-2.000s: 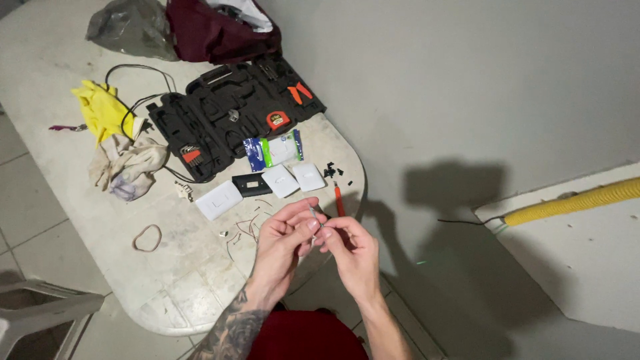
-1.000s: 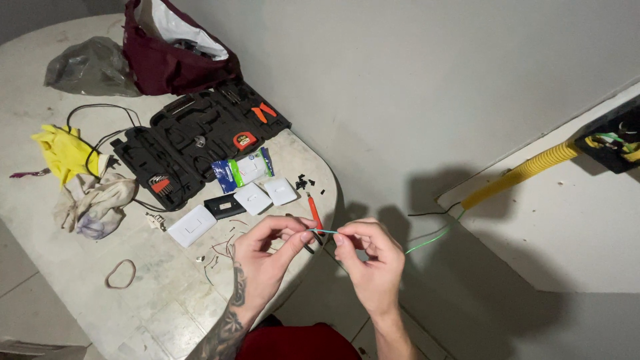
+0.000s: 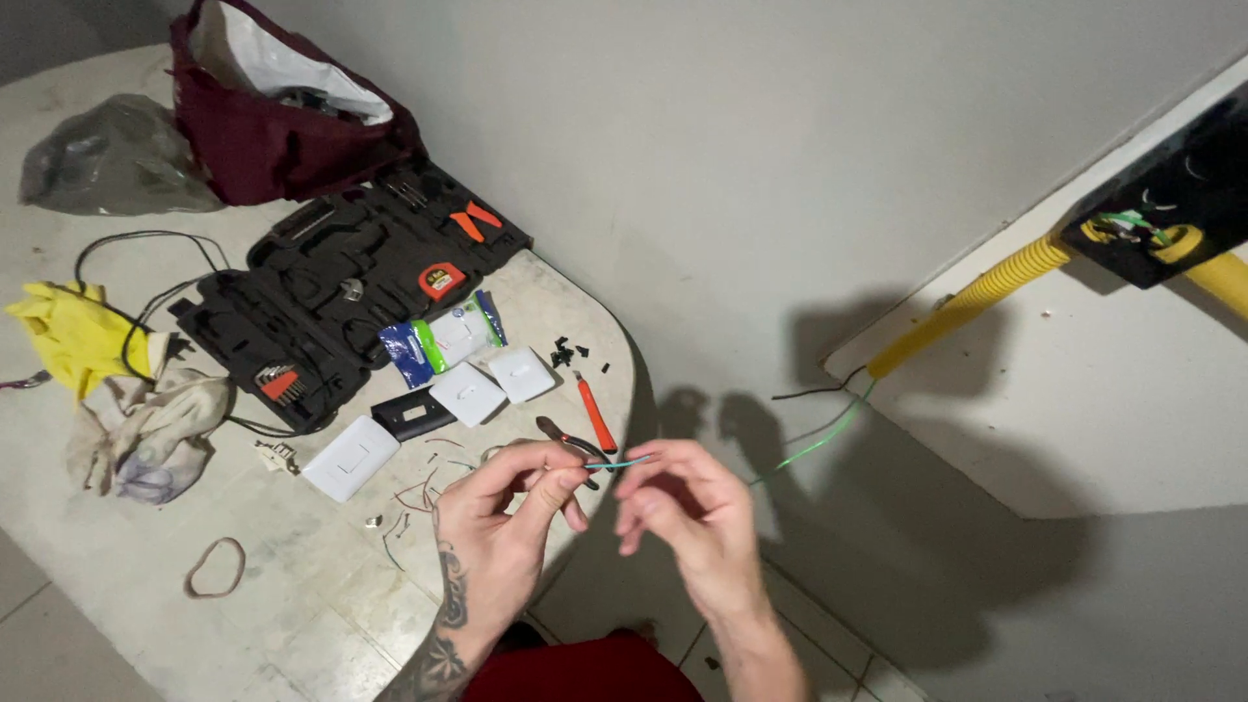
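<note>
Between thumb and fingers of my left hand (image 3: 522,512) is the end of a thin green-blue wire (image 3: 616,465). My right hand (image 3: 687,522) is at the wire's other side, index finger at or against it, with the thumb apart from the finger; whether it grips the wire is unclear. Just behind my hands, diagonal cutting pliers (image 3: 570,439) lie partly hidden, and beside them is a red-handled tool (image 3: 595,414). A green wire (image 3: 814,446) runs from the yellow corrugated conduit (image 3: 965,304) down behind my right hand.
On the table (image 3: 283,643) lie white switch plates (image 3: 352,458), a black mounting frame (image 3: 412,414), a packaged switch (image 3: 453,336), wire scraps and an open black tool case (image 3: 322,273). Yellow gloves (image 3: 73,331) and a maroon bag (image 3: 283,127) are farther left. A black electrical box (image 3: 1170,185) is at upper right.
The fingers of my right hand have spread apart from the pinch seen one second ago. My left hand still holds the wire. The view has shifted right, showing more of the black box.
</note>
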